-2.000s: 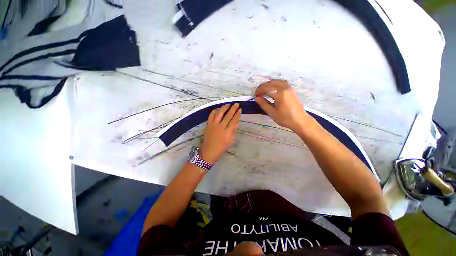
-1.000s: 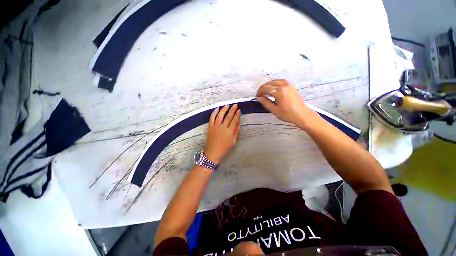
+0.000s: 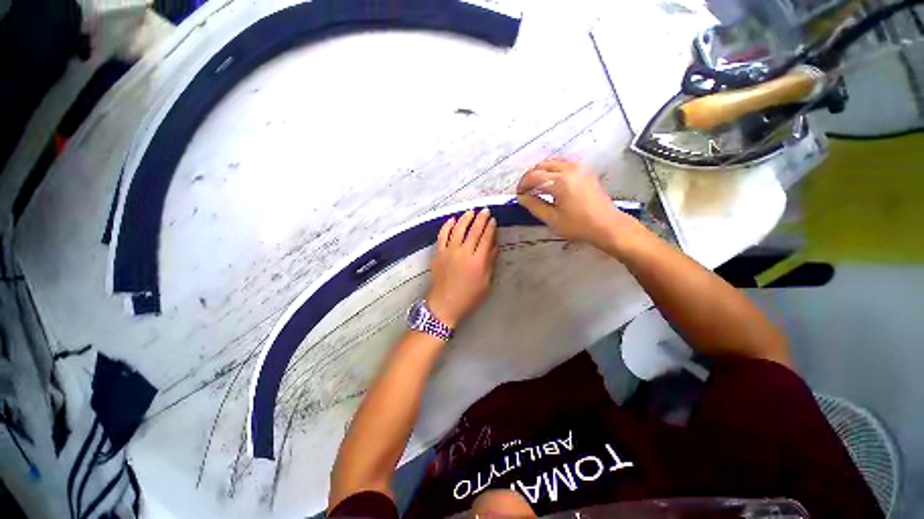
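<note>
A narrow navy band with a white outer edge [image 3: 314,304] lies as an arc on the white, line-marked table [image 3: 405,355]. A small light label shows on its middle part. My left hand [image 3: 464,266] lies flat on the band, fingers spread on the navy part. My right hand [image 3: 563,203] pinches the white edge of the band to the right of it, thumb and fingers together. The right end of the band shows just beyond my right wrist.
A steam iron [image 3: 724,122] rests on a pale pad at the table's right corner, hoses behind it. Wide navy arcs [image 3: 167,152] lie at the far left. A crumpled striped bundle [image 3: 120,400] is at lower left. A fan [image 3: 856,446] stands at lower right.
The view has turned, so table, iron and stacked arcs appear rotated. The band has slid rightward under my hands; its label now shows left of my left hand, and less band extends past my right hand.
</note>
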